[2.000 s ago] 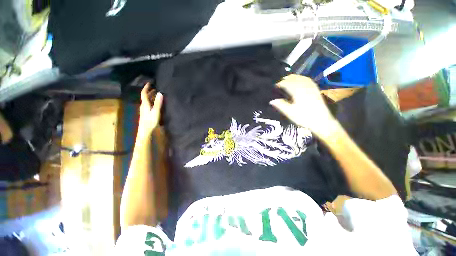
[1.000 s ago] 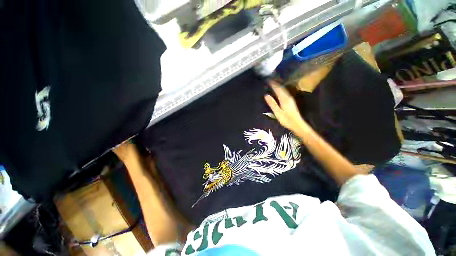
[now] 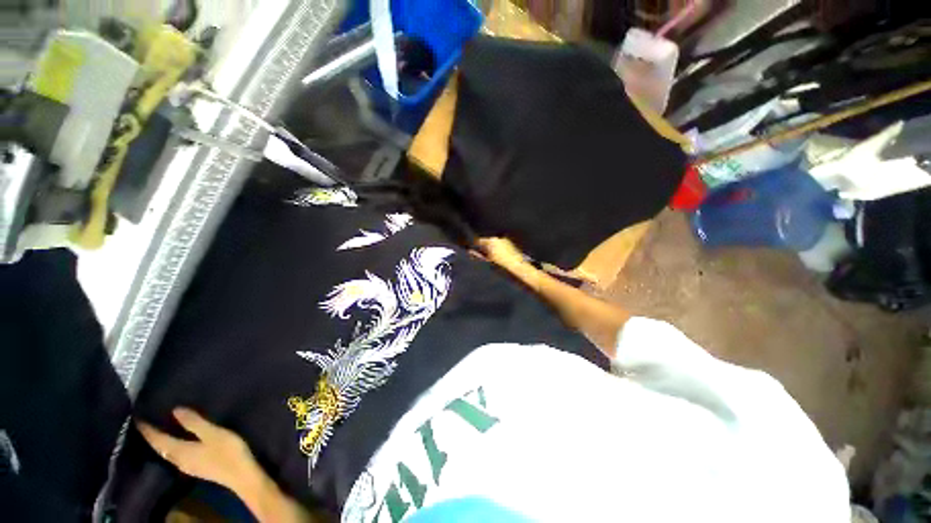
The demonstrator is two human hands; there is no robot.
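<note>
A black garment body [image 3: 235,306] with a white and yellow dragon or phoenix-like print [image 3: 383,327] lies over the lap, against the white table edge. My left hand [image 3: 204,449] lies on its lower left part, fingers spread, near the table edge. My right hand [image 3: 500,250] is at the garment's far right edge, beside the cut-piece pile [image 3: 561,143]. Its fingertips are partly hidden by dark cloth, so its grip is unclear. Smaller white print parts show near the folded, rumpled upper edge.
A measuring strip [image 3: 194,194] runs along the table edge. More black cloth [image 3: 46,378] hangs at the left. Machine parts [image 3: 112,123] stand upper left. A blue bin [image 3: 434,46] is beyond the garment. A blue translucent container [image 3: 766,209] and bags are on the right.
The view has turned to the right. The right hand has moved to the garment's right edge, and its upper part is now rumpled, showing more print. The left hand now lies spread on the cloth.
</note>
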